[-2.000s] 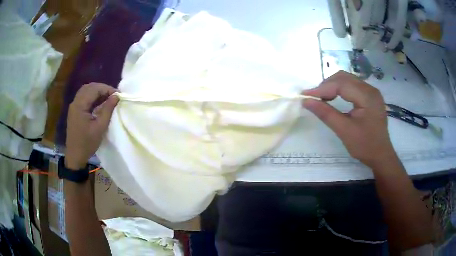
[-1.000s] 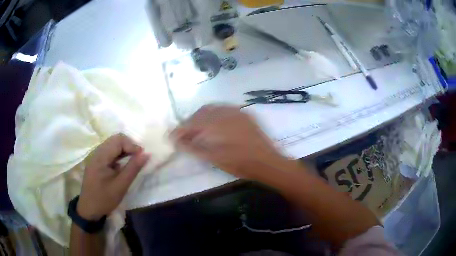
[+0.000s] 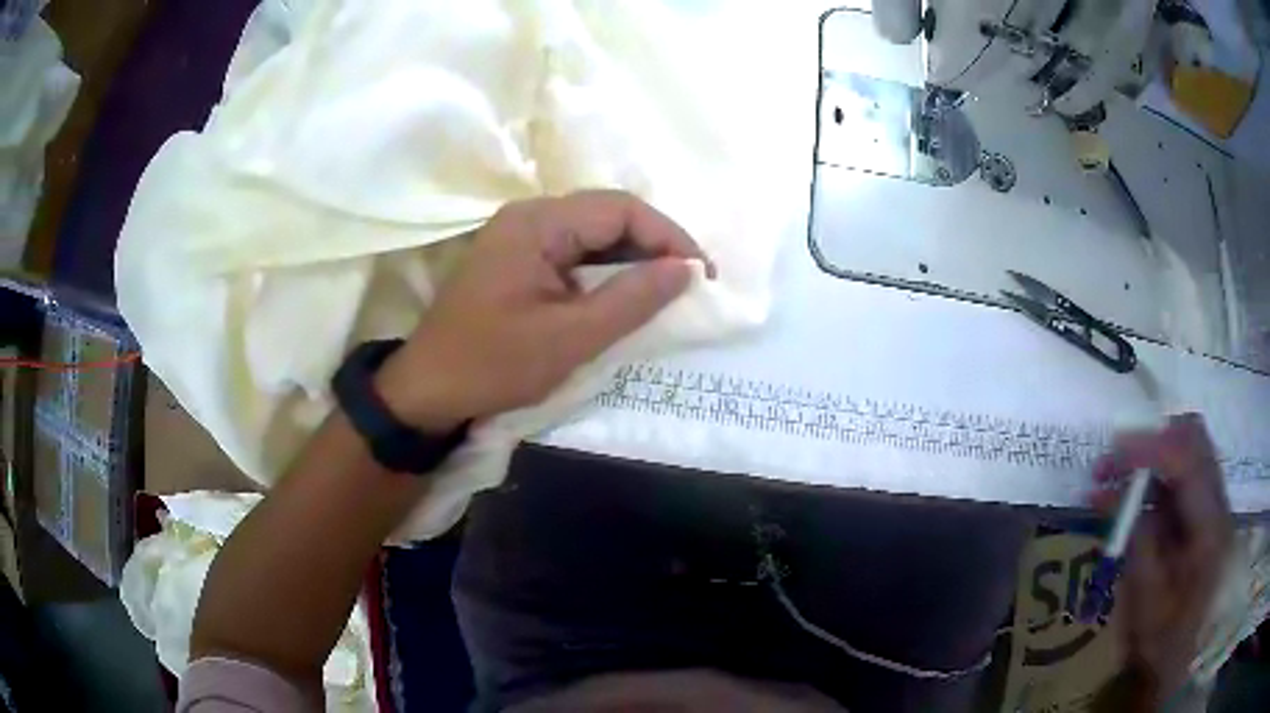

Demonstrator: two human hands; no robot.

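Observation:
The cream garment (image 3: 376, 126) lies bunched on the white table, its lower part hanging over the front edge. My left hand (image 3: 557, 286), with a black wristband, pinches the garment near its right end between thumb and forefinger. My right hand (image 3: 1177, 536) is blurred at the lower right, over the table's front edge, and holds a white pen (image 3: 1131, 513) with a purple end pointing down. The tips of its fingers are too blurred to tell clearly.
The sewing machine (image 3: 1038, 49) and its bed plate are at the upper right. Dark snips (image 3: 1072, 323) lie beside the plate. A ruler strip (image 3: 836, 418) runs along the front edge. Cream cloth (image 3: 181, 557) is at the lower left. A carton marked SF (image 3: 1065, 606) is at the lower right.
My right hand has left the spot beside my left hand, moved to the lower right and taken hold of the pen. My left hand still pinches the garment. The camera view has shifted.

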